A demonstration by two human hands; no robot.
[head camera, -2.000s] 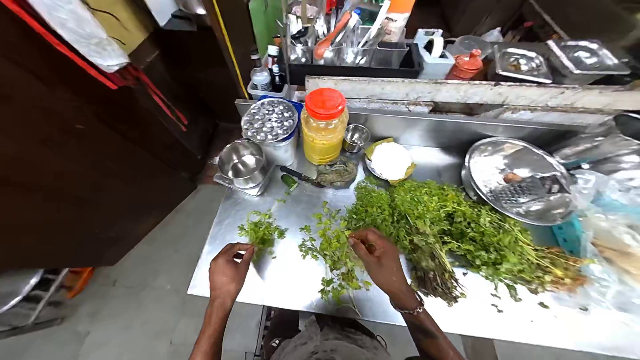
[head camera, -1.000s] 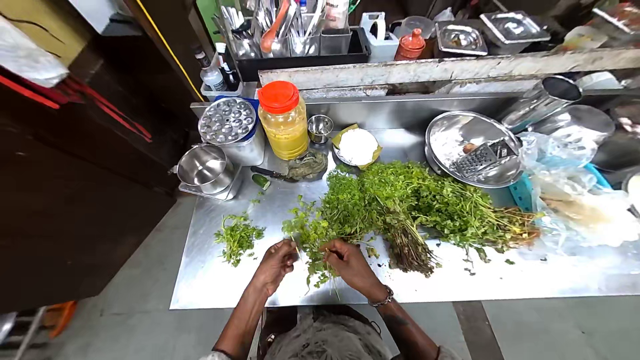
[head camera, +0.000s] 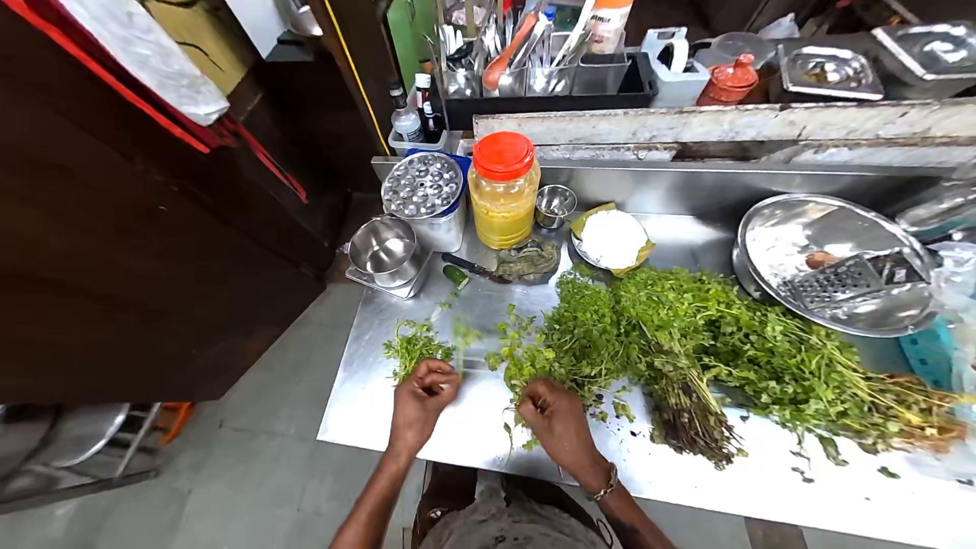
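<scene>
My left hand (head camera: 427, 396) pinches a leafy green herb sprig (head camera: 465, 335), blurred, above the steel counter. Just behind that hand lies a small pile of picked herb leaves (head camera: 414, 347). My right hand (head camera: 555, 419) has its fingers curled at the stems of a small loose bunch of leafy herbs (head camera: 522, 351); whether it grips a stem is hard to tell. To its right spread large bunches of fresh coriander-like herbs (head camera: 656, 328), one with dark roots (head camera: 698, 427) toward the counter's front edge.
Behind stand a red-lidded jar (head camera: 503, 202), a steel pot (head camera: 385, 252), a small steel bowl (head camera: 554, 206) and a bowl of white food (head camera: 612, 240). A knife (head camera: 469, 265) lies by a cut green vegetable piece (head camera: 455, 276). A grater (head camera: 839, 282) rests in a steel basin (head camera: 770, 229) at right.
My left hand has moved left, away from my right hand, with a sprig at its fingertips. One second ago both hands were close together over the small loose bunch.
</scene>
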